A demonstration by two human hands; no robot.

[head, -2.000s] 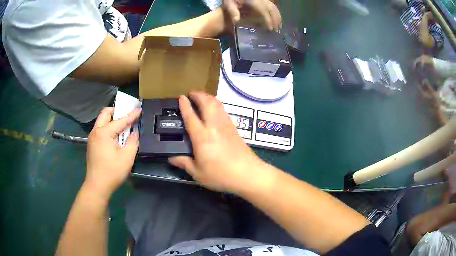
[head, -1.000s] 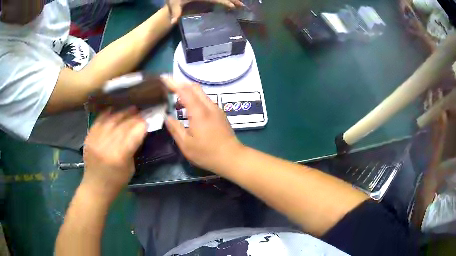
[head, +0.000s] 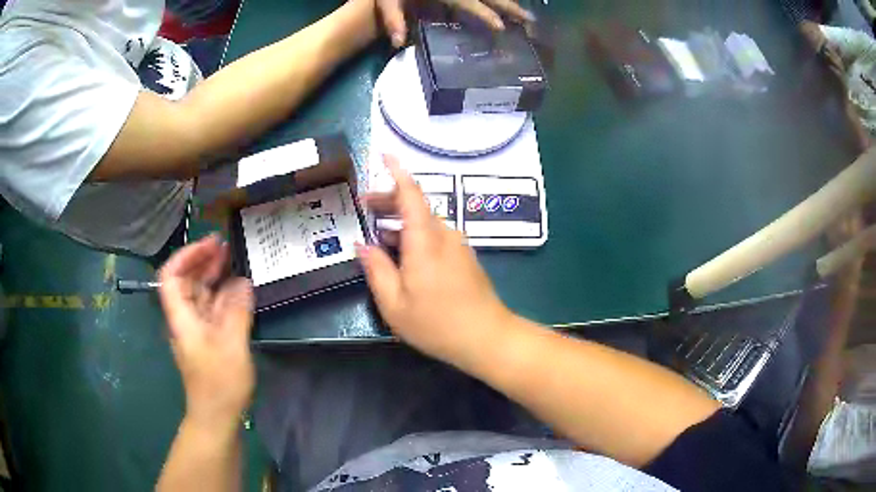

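Observation:
An open black product box [head: 305,288] lies near the table's front edge. A white printed leaflet [head: 300,233] lies flat inside it, and its lid is tilted up at the back with a white label [head: 278,162]. My left hand [head: 206,303] is at the box's left side, fingers curled and apart, empty. My right hand [head: 423,264] is at the box's right side, fingers apart; whether its fingertips touch the box is unclear. The white digital scale [head: 495,159] is behind my right hand, with a closed black box [head: 480,65] on its plate.
Another person's arm [head: 231,106] reaches from the left, the hand at the closed box. A dark item [head: 629,65] and white wrapped stacks [head: 684,60] lie at the back right. A pale round pole [head: 778,226] crosses the right side. Another person is partly visible at the right edge.
The box's lid and inside have changed: the black tray showed earlier, now the leaflet covers the inside. My hands have moved apart to the box's two sides. The other person's closed box remains on the scale.

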